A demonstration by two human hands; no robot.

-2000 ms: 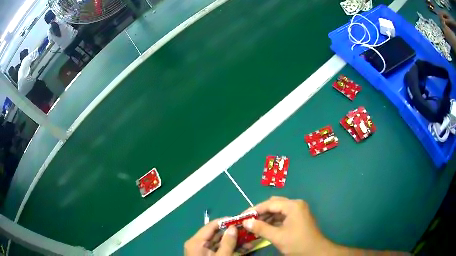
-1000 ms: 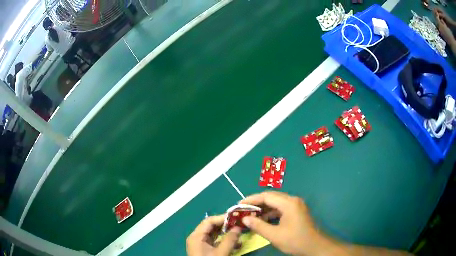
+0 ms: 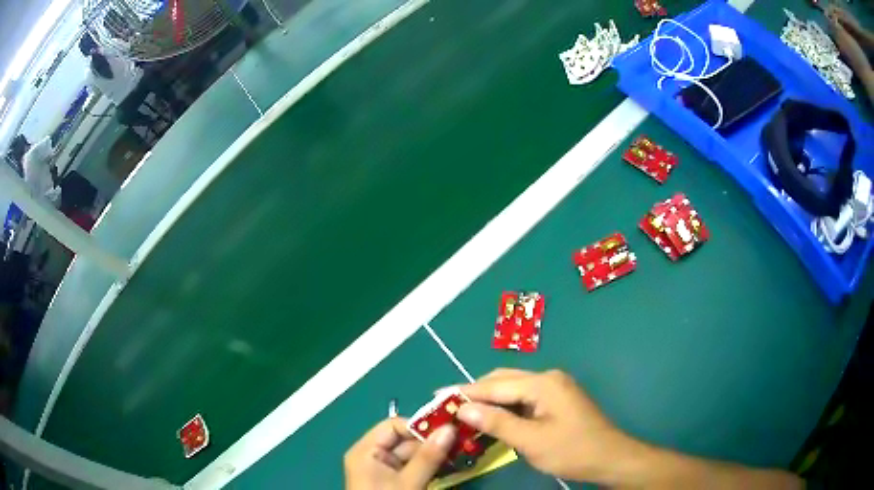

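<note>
My left hand (image 3: 391, 457) and my right hand (image 3: 546, 421) hold a board in a white shell (image 3: 439, 413) between them, red face up with a white rim, slightly tilted. The thumbs and fingers of both hands are on it. Below it, more red with dark parts shows between the hands; I cannot tell whether it is a separate board. A yellow pad (image 3: 484, 471) lies under the hands, partly hidden. A slim pale pen-shaped tool (image 3: 393, 409) shows just beyond my left hand.
Several red circuit boards (image 3: 518, 322) lie on the bench ahead and right. A blue tray (image 3: 709, 144) at right holds a black block, strap and white cables. The belt carries a white-rimmed unit (image 3: 194, 435) and a white panel heap (image 3: 589, 54). Another person's hand (image 3: 848, 33) shows top right.
The white-rimmed unit on the belt has moved down-left, and so has the white heap at the top. The board in my hands has turned, showing its red face more fully.
</note>
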